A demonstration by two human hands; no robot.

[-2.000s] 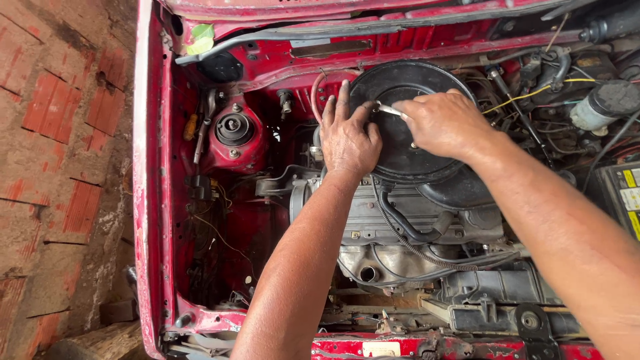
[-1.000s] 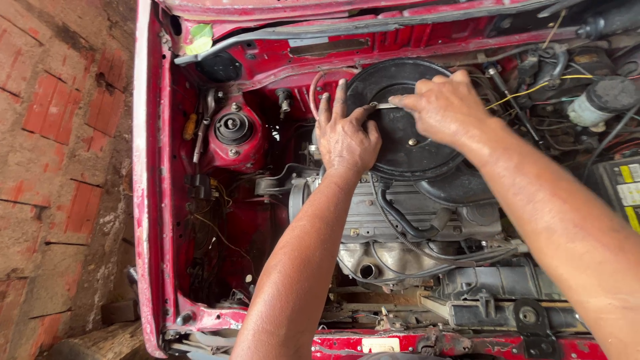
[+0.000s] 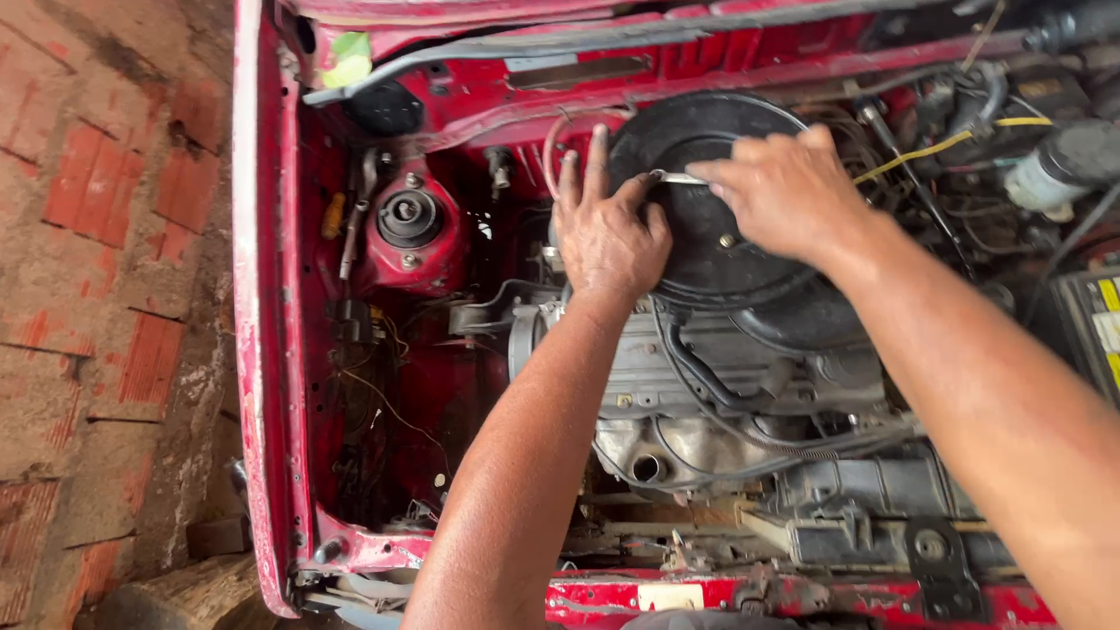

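A round black air filter housing sits on top of the engine. Inside its rim, my right hand grips a small metal wrench, which lies nearly level with its head at the left. My left hand rests spread on the housing's left side, its index fingertip touching or very near the wrench head. Whatever the wrench head sits on is hidden by that finger. A brass-coloured nut or stud shows near the housing's centre, below my right hand.
Below the housing lies the ribbed engine cover. The red strut tower is at the left, beside the fender edge and a brick wall. A battery and a reservoir stand at the right.
My right hand has swung the wrench handle slightly about its head, from a downward right slant two seconds ago to nearly level. My left hand has stayed on the housing.
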